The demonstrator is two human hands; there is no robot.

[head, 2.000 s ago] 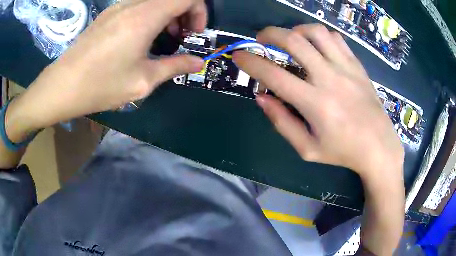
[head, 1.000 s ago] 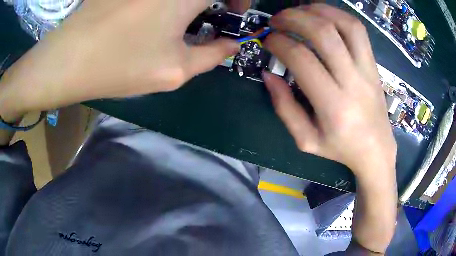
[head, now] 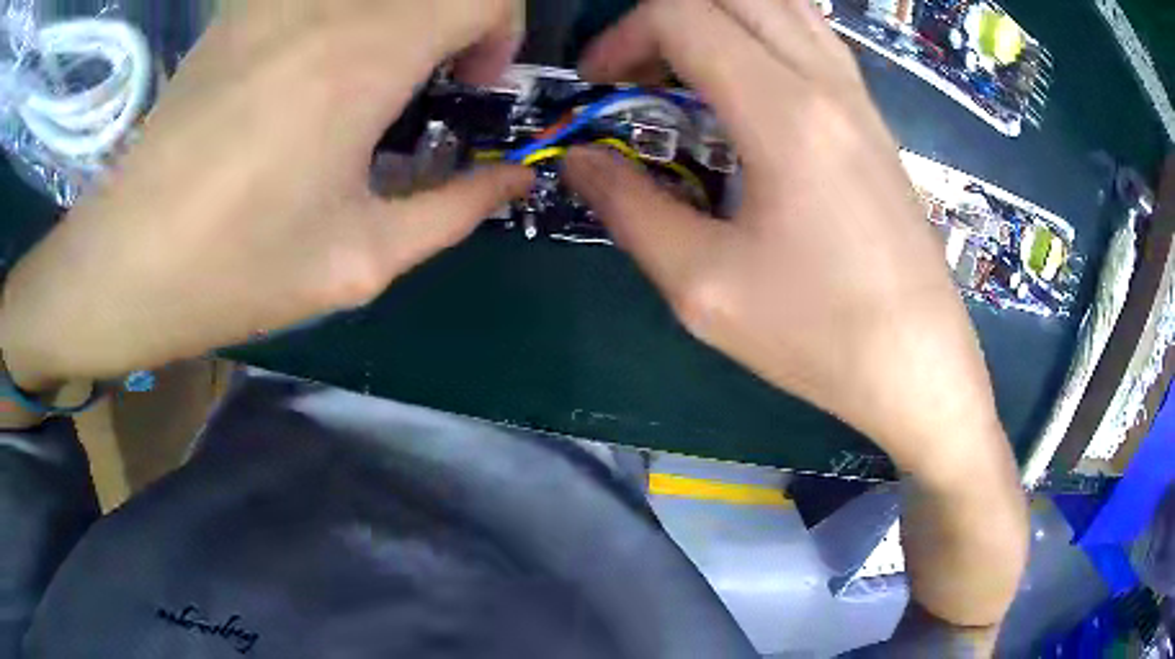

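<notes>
The power strip housing (head: 554,77) lies in front of me, largely covered by my hands. The blue wire (head: 593,113) arches over it, with the yellow wire (head: 616,147) beside and below it and a short orange-red wire (head: 558,129). My left hand (head: 309,167) is over the strip's left part, its thumb tip at the left end of the wires. My right hand (head: 799,219) is over the right part, its thumb tip at the yellow wire. The fingertips are partly hidden; whether either hand pinches a wire is unclear.
A coiled white cord (head: 80,97) in clear plastic lies at the upper left. Spare strip assemblies show at the upper right (head: 960,45) and right (head: 992,245). The dark green mat (head: 515,322) ends in an edge near my body. Blue material (head: 1134,489) is at the lower right.
My right hand has turned, its thumb now on the wires near my left thumb. More of the blue and yellow wires shows than one second ago. The view has shifted.
</notes>
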